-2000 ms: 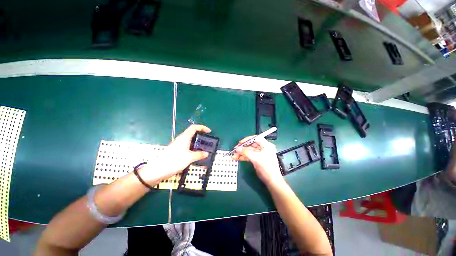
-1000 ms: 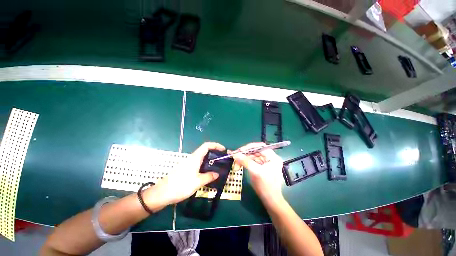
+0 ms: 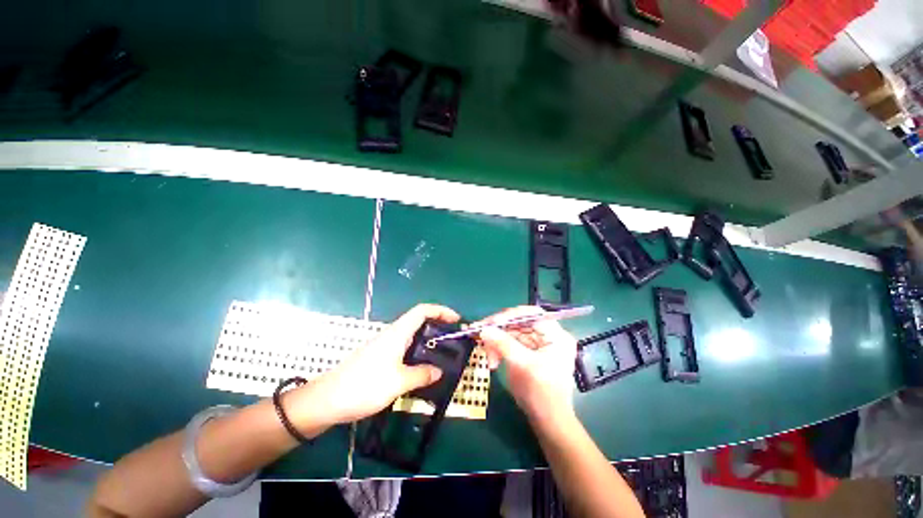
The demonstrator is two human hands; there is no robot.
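Observation:
My left hand (image 3: 376,372) holds a black phone housing (image 3: 427,405) tilted over the right part of the dotted sticker sheet (image 3: 288,347). The housing's small round hole is near its upper end; its large opening is at the lower end. My right hand (image 3: 534,362) holds pale thin tweezers (image 3: 526,320) like a pen. Their tip is at the round hole. Whether a small piece is at the tip cannot be told.
Several black housings (image 3: 675,334) lie on the green bench to the right. A clear film scrap (image 3: 416,259) is above the sheet. Another dotted sheet (image 3: 35,329) is at far left. More housings (image 3: 439,99) lie beyond the white rail (image 3: 243,172). A red stool (image 3: 774,463) stands lower right.
From two seconds ago, the housing has turned over to show its round hole, and the tweezers have moved left from the sheet onto it. Housings beyond the rail have shifted right.

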